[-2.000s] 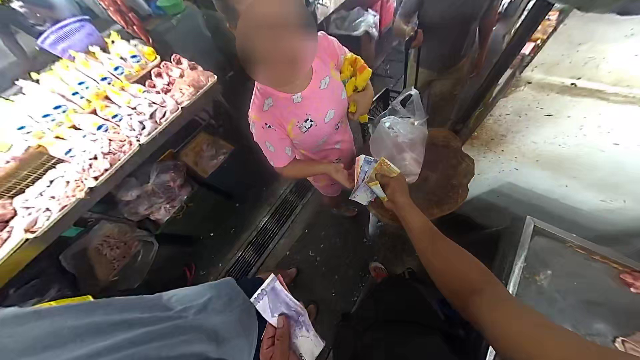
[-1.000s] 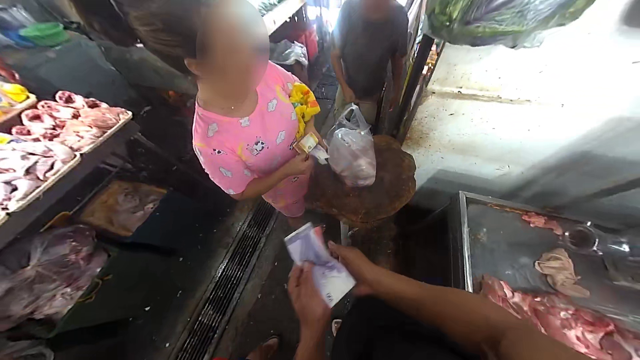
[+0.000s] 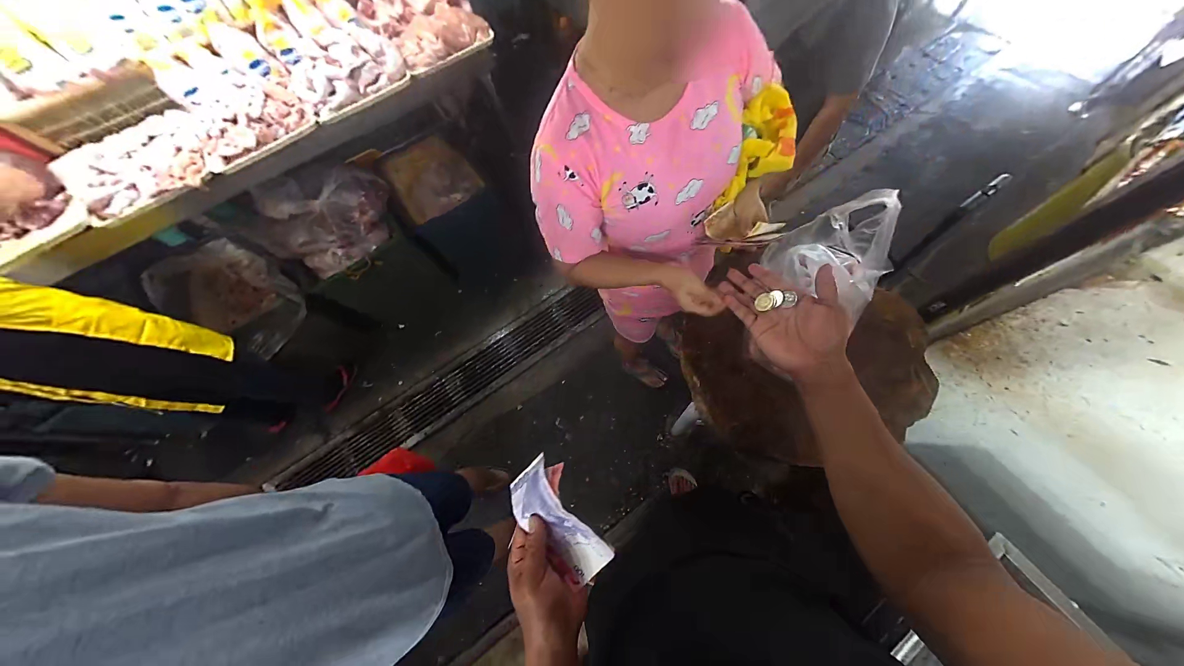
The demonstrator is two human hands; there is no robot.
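Observation:
My left hand (image 3: 546, 583), low in the view, grips a small bundle of banknotes (image 3: 560, 527), violet with some red behind. Reaching up and to the right of it, my right hand (image 3: 797, 324) lies palm up with fingers spread, and several coins (image 3: 773, 300) rest on it. Beside its fingertips is the hand (image 3: 696, 291) of a person in a pink shirt, whose other hand holds folded paper or notes (image 3: 740, 222) and a yellow bag (image 3: 768, 139). A clear plastic bag (image 3: 837, 250) with contents stands just behind my right hand, on a round wooden block (image 3: 832, 407).
Raw poultry (image 3: 277, 102) fills a counter at the upper left, with plastic bags of meat (image 3: 324, 213) under it. A floor drain grate (image 3: 444, 388) crosses the wet floor. A person in a grey shirt (image 3: 240, 564) stands at the lower left. A pale surface (image 3: 1082, 398) is at the right.
My right hand has left the banknotes, which both hands touched a second ago, and now reaches to the other person with coins on its palm. The view has shifted left.

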